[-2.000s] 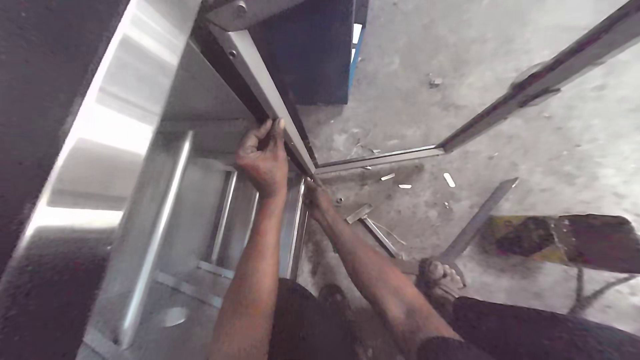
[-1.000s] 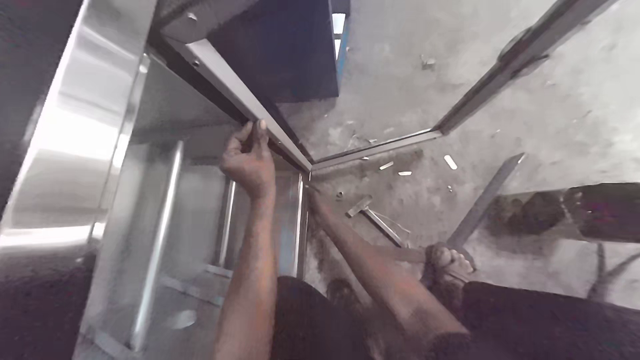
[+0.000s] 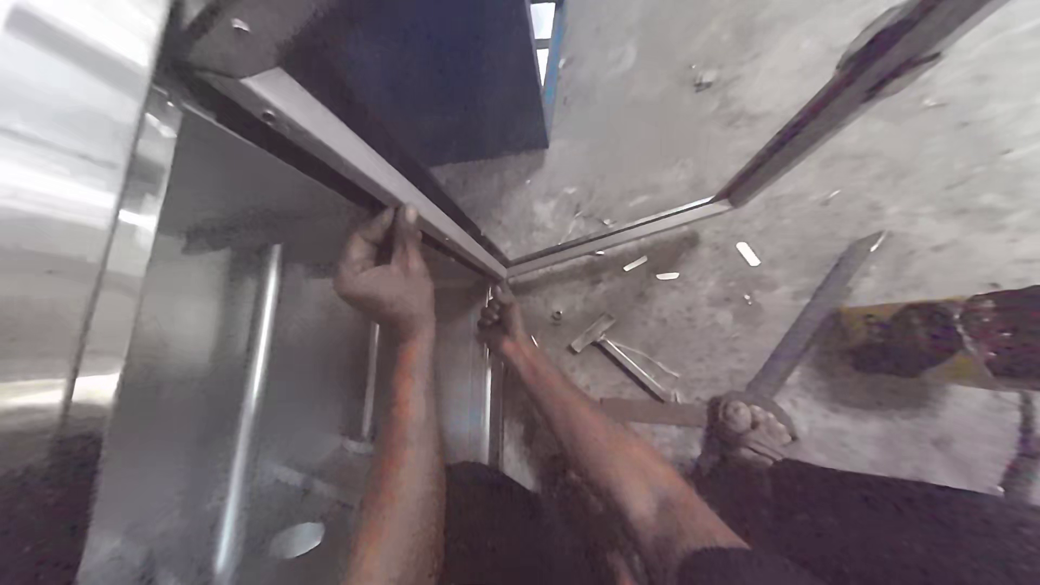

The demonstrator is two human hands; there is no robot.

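My left hand (image 3: 390, 268) has its thumb and a finger at the inner edge of a light metal strip (image 3: 341, 146) along the side of a metal frame. Whether it pinches something thin there cannot be told. Lower along the same edge, my right hand (image 3: 500, 317) is curled at the corner where the strip meets another frame bar (image 3: 626, 231). What its fingers touch is hard to make out. Below my left hand lies a shiny metal cabinet interior (image 3: 317, 341) with upright rods (image 3: 260, 390).
A hammer (image 3: 630, 357) lies on the concrete floor (image 3: 634, 106) near small white scraps (image 3: 747, 253). A flat metal bar (image 3: 812, 317) lies by a foot (image 3: 747, 426). At the right is a yellow and dark object (image 3: 934, 337). A dark blue panel (image 3: 439, 73) stands beyond the frame.
My right hand's curled fingers now show at the corner; they were less visible before. My left hand remains at the strip. The view has shifted somewhat.
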